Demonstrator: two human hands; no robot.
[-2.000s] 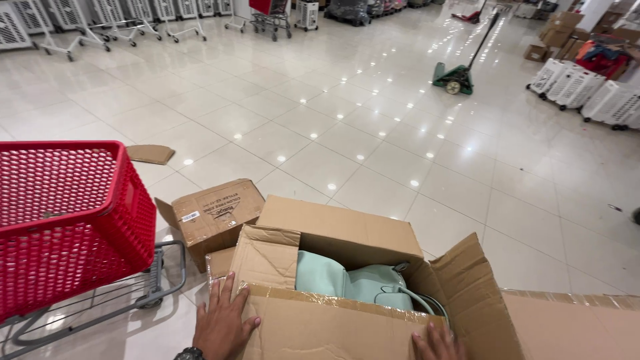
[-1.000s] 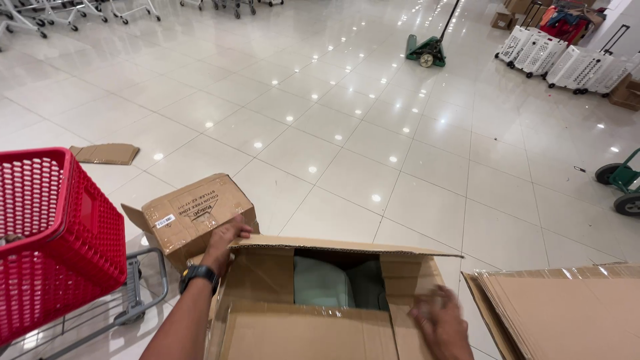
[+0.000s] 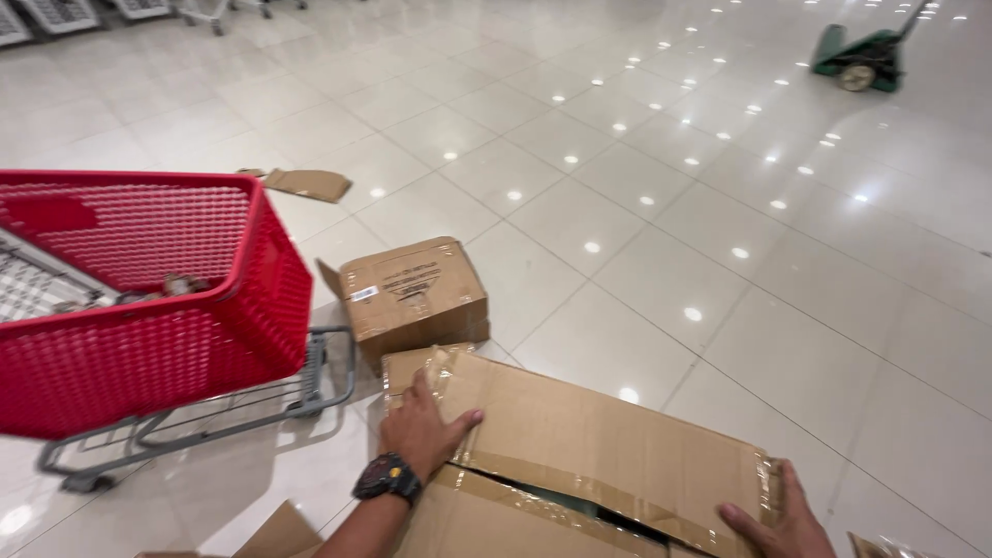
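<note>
A large cardboard box (image 3: 604,442) lies right below me, its two long top flaps folded nearly together. Through the narrow gap between them a sliver of its dark green contents shows. My left hand (image 3: 422,422), with a black watch on the wrist, grips the left end of the far flap, thumb on top. At the flap's right end my right hand (image 3: 783,515) holds the edge, with its thumb on the cardboard and fingers over the far side. Clear tape runs along the flap edges.
A red plastic shopping cart (image 3: 271,271) on a grey frame stands at the left. Beyond the large box is a smaller printed cardboard box (image 3: 415,294). A flat cardboard piece (image 3: 310,184) lies on the tiled floor. A green pallet jack (image 3: 860,62) stands at the far right.
The box was open with light green items showing; its flaps now nearly cover them. Both hands have moved onto the ends of the far flap.
</note>
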